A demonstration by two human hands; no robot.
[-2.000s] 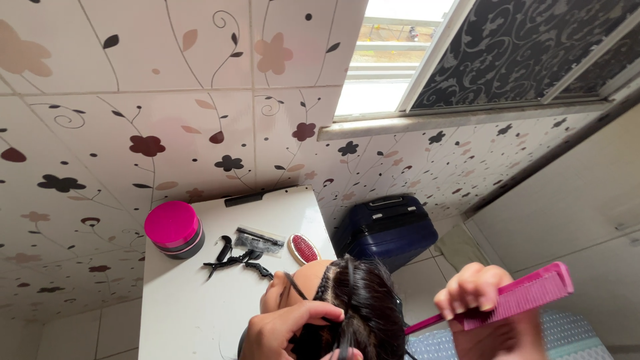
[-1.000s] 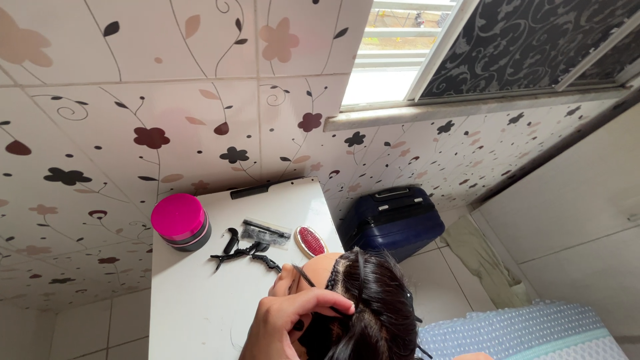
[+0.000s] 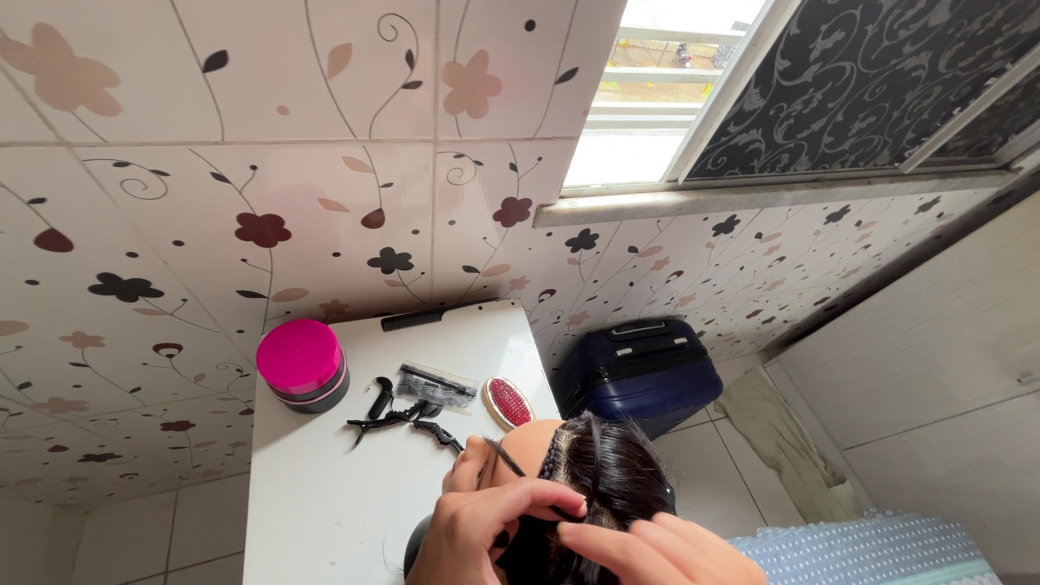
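A head with dark hair (image 3: 630, 463), a braid along its hairline (image 3: 551, 459), is at the bottom centre beside a white table (image 3: 309, 487). My left hand (image 3: 487, 520) grips a dark strand of hair between thumb and index finger. Close to its right, my right hand (image 3: 662, 548) has its fingertips at the hair by the parting; whether it grips a strand is hidden. A loose lock of hair (image 3: 505, 457) sticks out over the forehead. On the table are black hair clips (image 3: 398, 416), a clear packet (image 3: 437, 386) and a red jewelled oval hairbrush (image 3: 509, 403).
A jar with a pink lid (image 3: 299, 356) stands at the table's left back corner. A black comb (image 3: 413, 318) lies along the back edge. Behind the head are a dark blue suitcase (image 3: 642, 382), a pale cloth (image 3: 784, 447) and a blue dotted fabric (image 3: 877, 552). Flowered wall tiles rise behind.
Two seconds ago my right hand held a pink comb off to the right; that comb is out of view now. My right hand has come back to the hair beside my left hand.
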